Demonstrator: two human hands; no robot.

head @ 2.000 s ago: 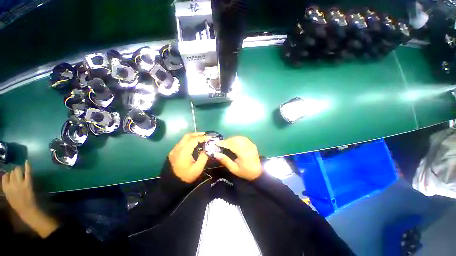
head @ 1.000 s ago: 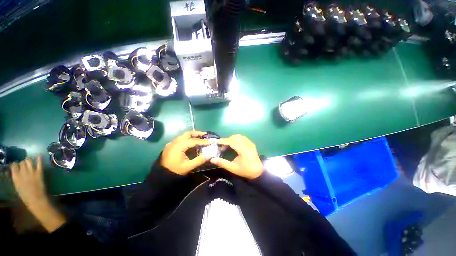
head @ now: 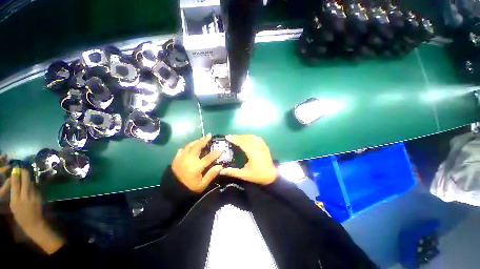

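A round unit (head: 223, 151), black with a bright silver top, is held between both hands at the bench's front edge. My left hand (head: 195, 164) grips its left side, with fingers over its top. My right hand (head: 253, 160) holds its right side with thumb and fingers. The unit's underside is hidden. The black electric screwdriver (head: 239, 47) hangs upright beyond the hands, beside the white screw box (head: 209, 55); neither hand touches it.
Waiting units (head: 99, 122) lie in a loose cluster at left. A single unit (head: 309, 111) lies right of the box. Stacked dark units (head: 363, 39) stand at back right. A coworker's hand (head: 26, 202) is at far left. A blue bin (head: 376, 178) is below the bench at right.
My left fingers have shifted onto the unit's top, and more of that top shows. Another unit now lies beside the front unit of the left cluster, near the coworker's hands.
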